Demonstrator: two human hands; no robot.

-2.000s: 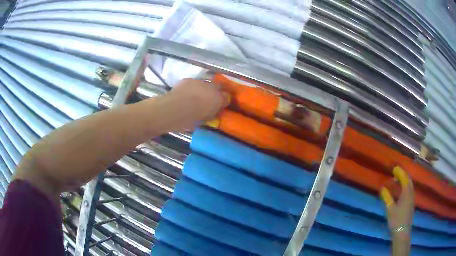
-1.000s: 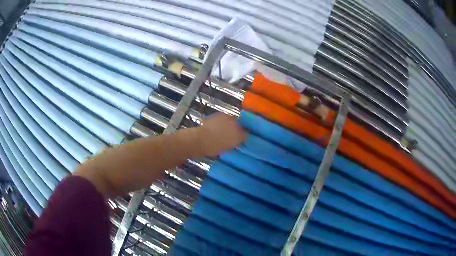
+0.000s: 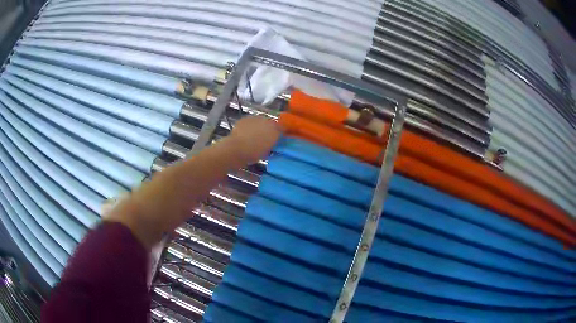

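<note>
My left hand [image 3: 258, 137] reaches in from the lower left and is at the left edge of the orange cloth [image 3: 335, 135], where it meets the blue cloth [image 3: 309, 189]. The hand is blurred and its fingertips are hidden, so its grip cannot be told. Both cloths lie in ridges over shiny metal rods [image 3: 211, 200], which show bare left of the blue cloth. A clip with tan pads [image 3: 366, 120] sits at the orange cloth. My right hand is out of the picture.
A grey metal frame [image 3: 379, 189] lies across the cloths and rods. A crumpled white cloth [image 3: 268, 79] lies at its upper left corner. Pale blue ridged cloth [image 3: 82, 126] spreads at left. More bare rods [image 3: 429, 69] show at upper right, beside pale cloth [image 3: 530, 135].
My right hand, earlier on the orange cloth at right, has left the picture. My left hand moved from the orange down to the blue edge, then slightly back up. The view has shifted.
</note>
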